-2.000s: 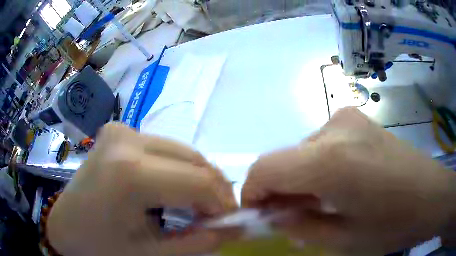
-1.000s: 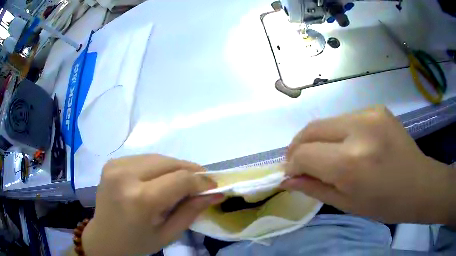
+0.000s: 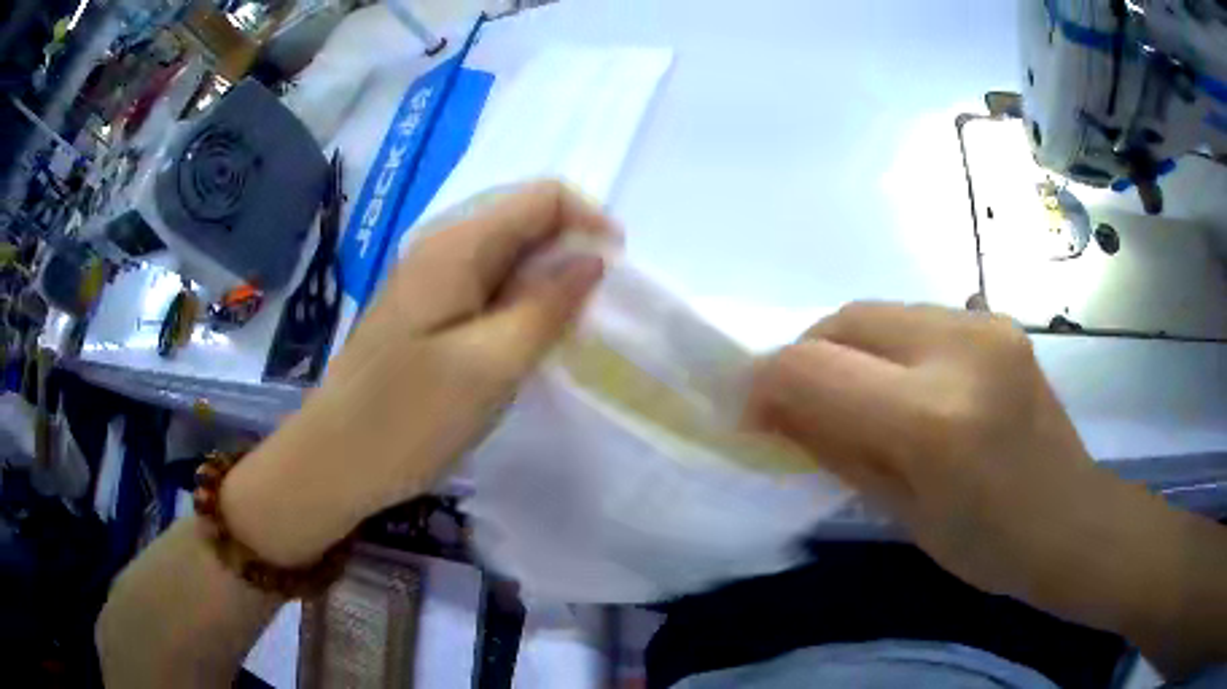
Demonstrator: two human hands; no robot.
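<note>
A white fabric piece point(image 3: 646, 505) with a pale yellow inner layer point(image 3: 639, 390) is stretched between my hands above the table's front edge and is blurred. My left hand point(image 3: 464, 310) pinches its upper left edge between thumb and fingers. My right hand point(image 3: 902, 417) grips its right edge, with the fingertips partly hidden in the folds. Another flat white cut piece point(image 3: 592, 121) lies on the tabletop behind my left hand.
The sewing machine head point(image 3: 1117, 94) stands at upper right over its lit needle plate point(image 3: 1117, 269). A grey vented box point(image 3: 236, 182), black scissors point(image 3: 312, 303) and a blue JACK sticker point(image 3: 417, 168) are at left. A brown slatted tray point(image 3: 361, 626) is below the table edge.
My left hand has risen and the fabric now slants down to the right, its white side hanging toward me. The view has shifted, so the yellow-and-green scissors are out of frame.
</note>
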